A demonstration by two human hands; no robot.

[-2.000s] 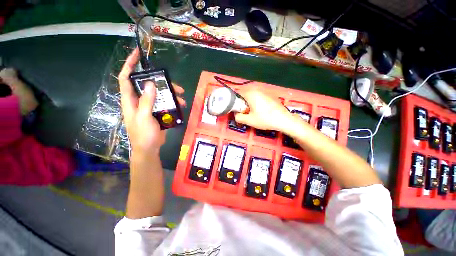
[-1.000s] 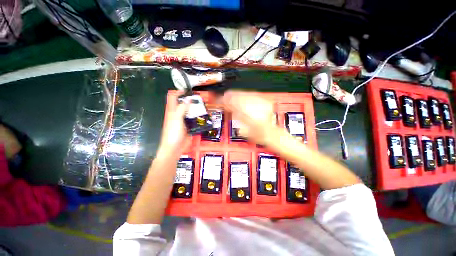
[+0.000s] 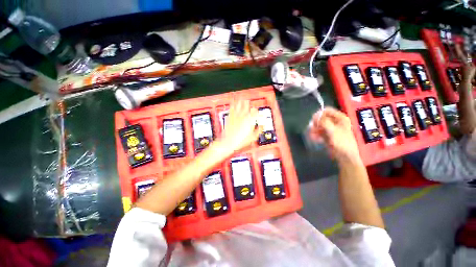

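The red-orange tray (image 3: 209,229) lies in front of me with black, white-labelled handheld devices in two rows. My left hand (image 3: 241,125) is over its back row, partly hiding a device. Its fingertips are at the left edge of the back right device (image 3: 267,125); whether they grip it is unclear. My right hand (image 3: 333,130) is blurred, right of the tray, with fingers pinched on the white cable (image 3: 319,49). The cable's end is hidden or blurred. A device (image 3: 134,145) with a dark face lies in the back left pocket.
Two white scanners (image 3: 146,94) (image 3: 293,81) lie behind the tray. A second full tray (image 3: 407,151) is to the right, with a third beyond it and another person's arm (image 3: 466,99). Mice (image 3: 159,48), black cables and a bottle (image 3: 39,34) are on the back ledge. Taped wires (image 3: 61,172) are left.
The view has shifted right. My left hand no longer holds the device up and is at the back row's right side. My right hand has moved from the tray to the white cable.
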